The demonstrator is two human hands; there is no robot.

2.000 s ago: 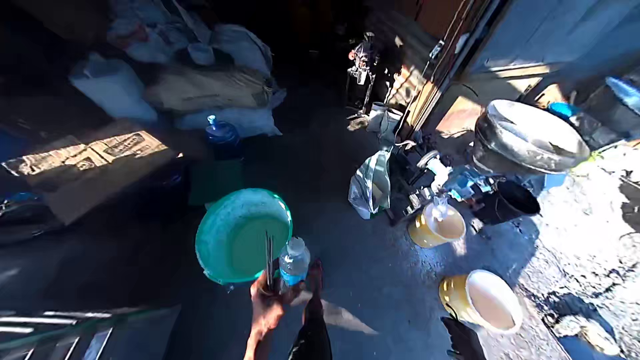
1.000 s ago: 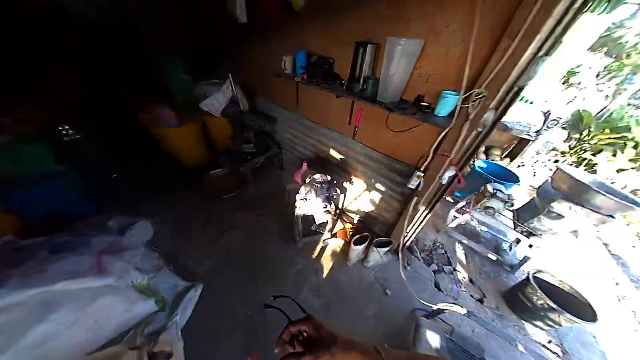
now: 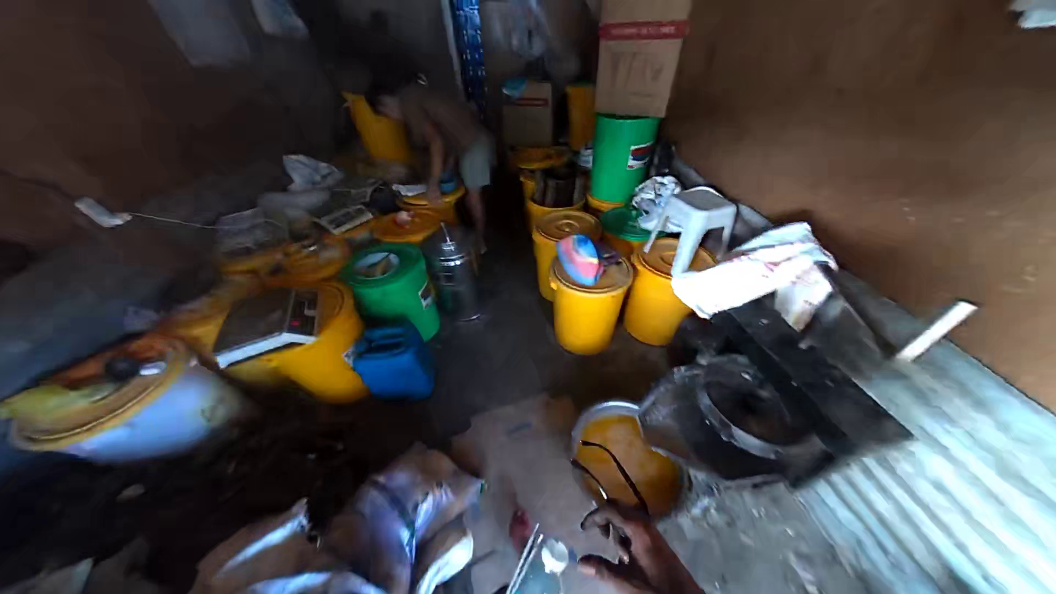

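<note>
My right hand (image 3: 639, 553) is at the bottom, right of centre, its fingers around a thin black two-armed object (image 3: 617, 472), perhaps eyeglasses. The two curved arms point up and left, over a round metal pan (image 3: 615, 406) with orange contents. Left of the hand, at the bottom edge, are a clear bottle with a white cap (image 3: 554, 556) and thin metal rods (image 3: 525, 561); what holds them is hidden. My left hand cannot be made out. A reddish shape (image 3: 520, 528), too blurred to name, lies just above the rods.
Yellow lidded buckets (image 3: 587, 318), a blue jerrycan (image 3: 394, 363) and a digital scale (image 3: 268, 323) stand ahead. A sooty stove (image 3: 747, 404) is at right, beside corrugated metal sheeting (image 3: 949, 470). Sacks (image 3: 396, 528) lie at lower left. Another person (image 3: 445, 124) bends over buckets at the back.
The view has swung a long way, from the sunlit doorway side to the room's interior. The black two-armed object is at my hand one second ago and now.
</note>
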